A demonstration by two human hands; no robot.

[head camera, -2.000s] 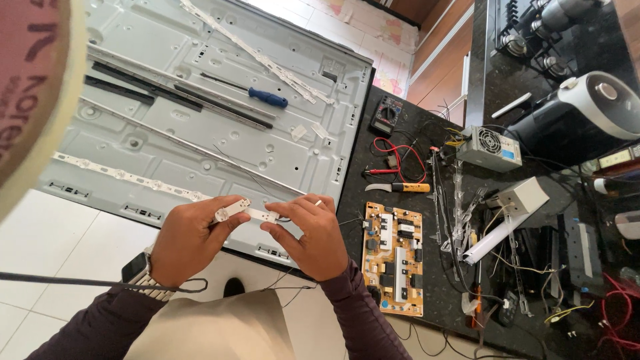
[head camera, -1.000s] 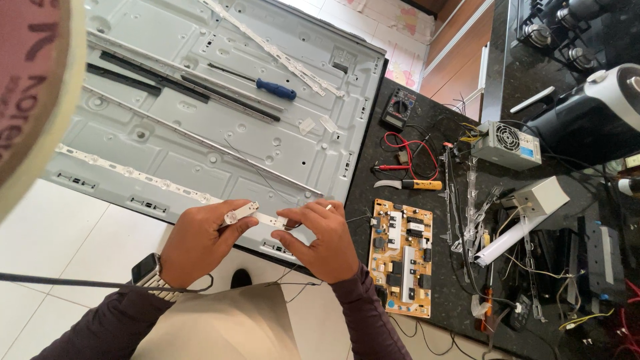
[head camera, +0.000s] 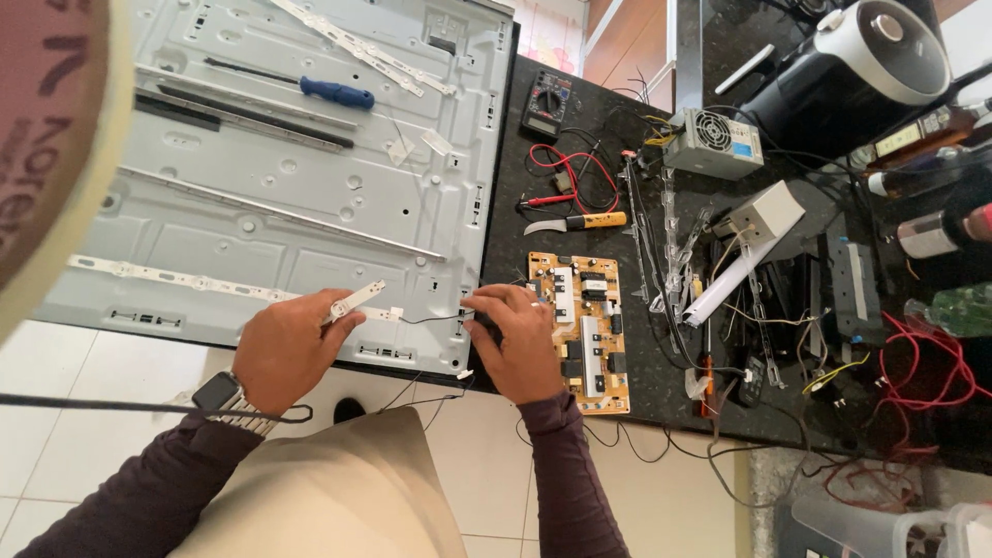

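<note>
My left hand (head camera: 291, 349) grips a short piece of white LED strip (head camera: 358, 299) between thumb and fingers, over the near edge of a grey metal TV back panel (head camera: 310, 256). A long white LED strip (head camera: 178, 279) lies on the panel and runs under that hand; its connector end (head camera: 385, 314) shows to the right. From it a thin black wire (head camera: 430, 318) leads to my right hand (head camera: 511, 333), whose thumb and forefinger pinch it by the panel's right edge. Beside the right hand lies a tan power circuit board (head camera: 593, 333).
The panel also bears a blue-handled screwdriver (head camera: 337, 91), crossed LED strips (head camera: 364, 50) and black bars (head camera: 256, 116). On the dark counter lie a multimeter (head camera: 547, 103), a hooked knife (head camera: 577, 223), a power supply unit (head camera: 713, 142) and tangled cables. A roll (head camera: 62, 139) blocks the upper left.
My right hand has moved right, away from the strip's connector end, which it was touching before. The black wire now shows between strip and hand. My left hand still holds the short piece.
</note>
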